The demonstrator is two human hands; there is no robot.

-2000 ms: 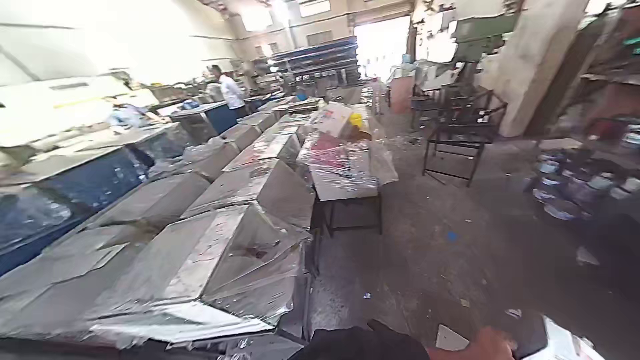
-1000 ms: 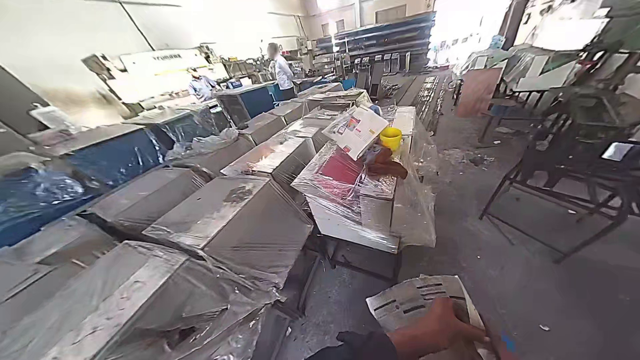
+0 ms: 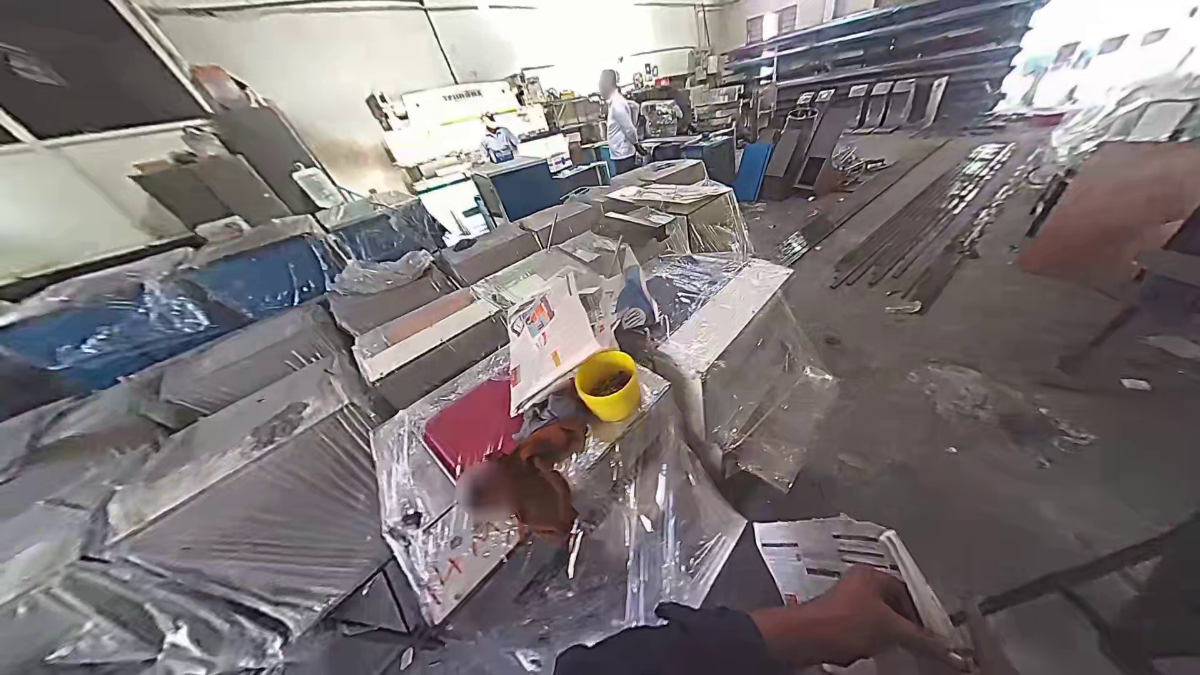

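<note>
My left hand (image 3: 858,614), in a dark sleeve, grips a white printed packet or folded sheet (image 3: 825,553) at the lower right. My right hand cannot be made out. Left of the packet, a plastic-wrapped cabinet (image 3: 600,487) bears a yellow bucket (image 3: 607,386) with dark small contents, a brown cloth or glove (image 3: 539,478), a red flat folder or box (image 3: 473,424) and a tilted white printed carton (image 3: 553,337). A blue-and-white packet (image 3: 636,298) lies behind the bucket.
Rows of film-wrapped metal cabinets (image 3: 253,497) fill the left. Two people, one standing (image 3: 621,122), are near a white machine (image 3: 459,122). Long metal bars (image 3: 923,211) lie on the floor. A brown panel (image 3: 1106,216) leans at the right, and a dark frame stands at the lower right.
The view has swung to the right side of the cabinet rows and nearer the bucket. The left hand still holds the white printed item, now lower right in view.
</note>
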